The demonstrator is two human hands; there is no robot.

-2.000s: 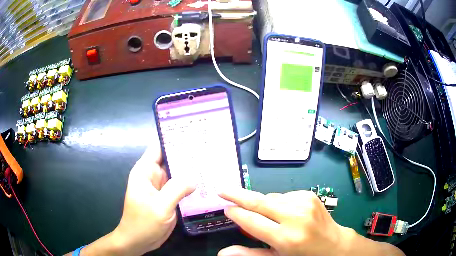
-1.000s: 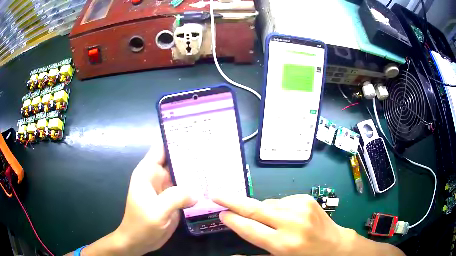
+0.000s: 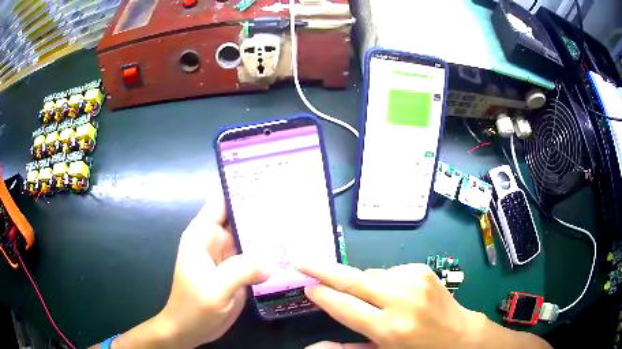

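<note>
A smartphone (image 3: 279,204) in a dark blue case shows a pink-topped white page, with a dark key row at its bottom edge. My left hand (image 3: 208,276) holds it by its lower left side, the thumb over the lower screen. My right hand (image 3: 395,300) is at its lower right, fingers extended over the lower screen; whether they touch the glass cannot be told. A second smartphone (image 3: 401,143) lies on the mat with a green block on its white screen. A green board (image 3: 342,245) is mostly hidden behind the held phone.
Finished boards (image 3: 65,140) stand in rows at left. A dark red test box (image 3: 225,54) is at the back. At right are small white boards (image 3: 474,193), a silver and black device (image 3: 515,215), a power supply board (image 3: 447,274), a red module (image 3: 525,308) and a fan (image 3: 556,143).
The held phone has shifted slightly right since the first frame, with my left hand. My right fingers have moved slightly over the lower screen. The bench things show a small shift in view.
</note>
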